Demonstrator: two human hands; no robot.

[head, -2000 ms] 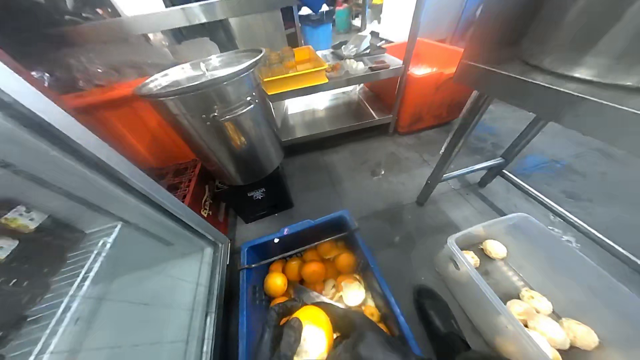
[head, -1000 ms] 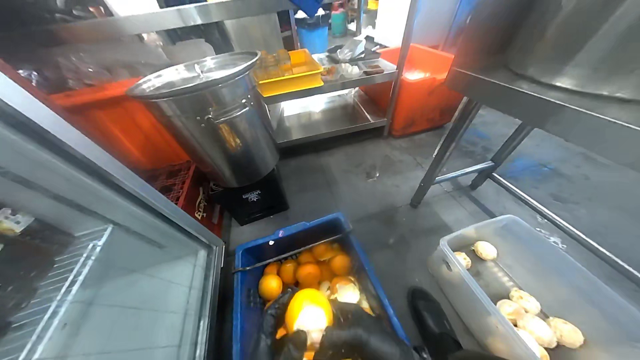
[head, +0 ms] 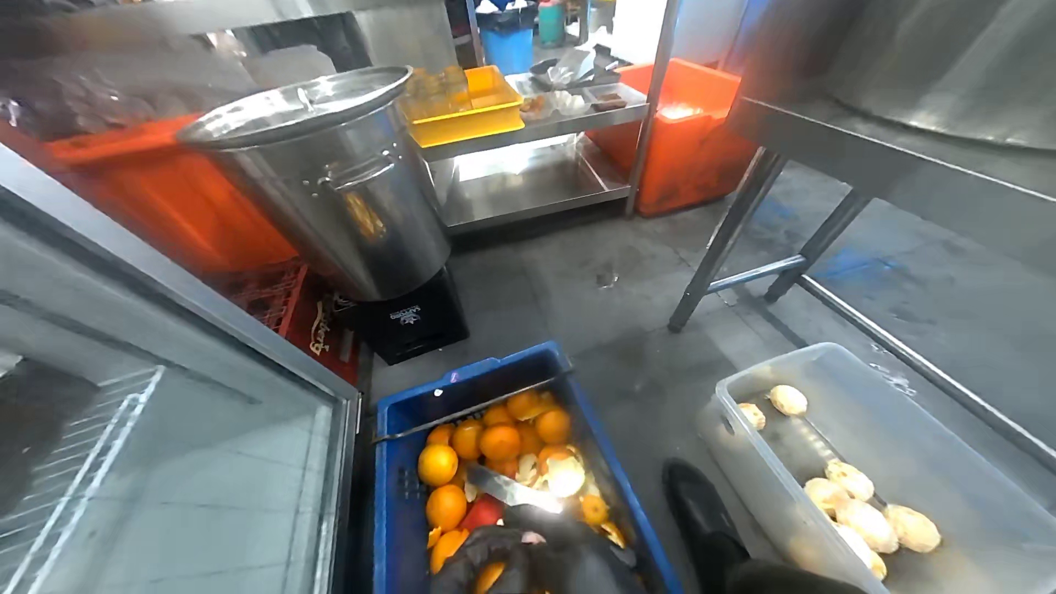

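Both hands wear dark gloves and sit low in the frame, over a blue plastic crate (head: 478, 373) of oranges (head: 500, 443). My left hand (head: 478, 557) is on an orange (head: 488, 577), which shows in part between its fingers. A knife with a broad metal blade (head: 510, 492) extends up and left from my right hand (head: 577, 549); its handle is hidden in the glove. Pieces of peel and a pale peeled fruit (head: 565, 476) lie in the crate beyond the blade. Something red (head: 483, 513) shows beneath the blade.
A clear plastic bin (head: 825, 363) with several pale peeled fruits (head: 866, 526) stands at right, beside a black shoe (head: 697, 499). A large steel pot (head: 371, 223) rests on a black crate (head: 421, 318). A glass door's frame (head: 247, 330) borders the left side; a steel table leg (head: 726, 239) stands at right.
The bright orange held up in front of me earlier is lower and mostly covered by the gloves. The knife blade now shows plainly above them.
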